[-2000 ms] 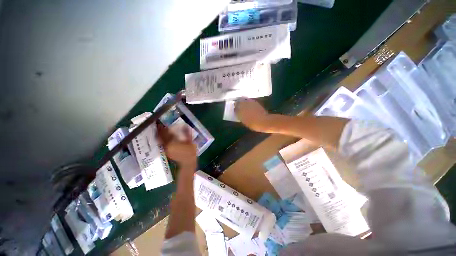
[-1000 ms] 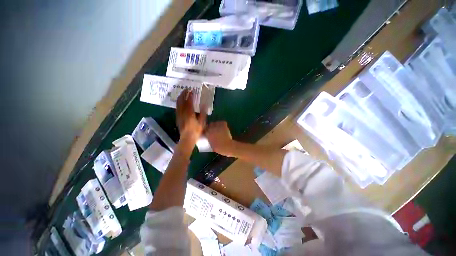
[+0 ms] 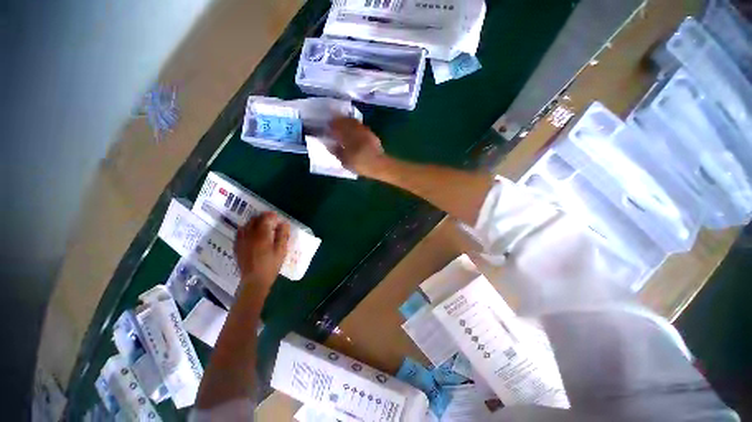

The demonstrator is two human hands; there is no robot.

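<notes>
My left hand (image 3: 264,246) grips the upper of two overlapping white retail cartons (image 3: 227,204) on the green conveyor belt (image 3: 387,177). My right hand (image 3: 354,147) is slightly blurred, with its fingers on a white instruction leaflet (image 3: 328,162) at the right end of an open blister tray (image 3: 251,124). A blue sachet (image 3: 279,128) lies in this tray's left part. My right fingers and the leaflet hide the tray's right end. Another blister tray (image 3: 359,72) with dark items inside lies just beyond.
Clear empty trays (image 3: 614,177) overlap on the bench at right. Cartons (image 3: 350,383), leaflets and blue sachets (image 3: 429,379) lie on the cardboard cover (image 3: 375,309) near me. More filled trays and cartons line the belt at lower left. A pale bundle (image 3: 161,110) sits on the far ledge.
My left hand has moved down-left onto the two cartons, which now lie over the lower group. My right hand has moved up to the tray with the leaflet. Belt items have shifted.
</notes>
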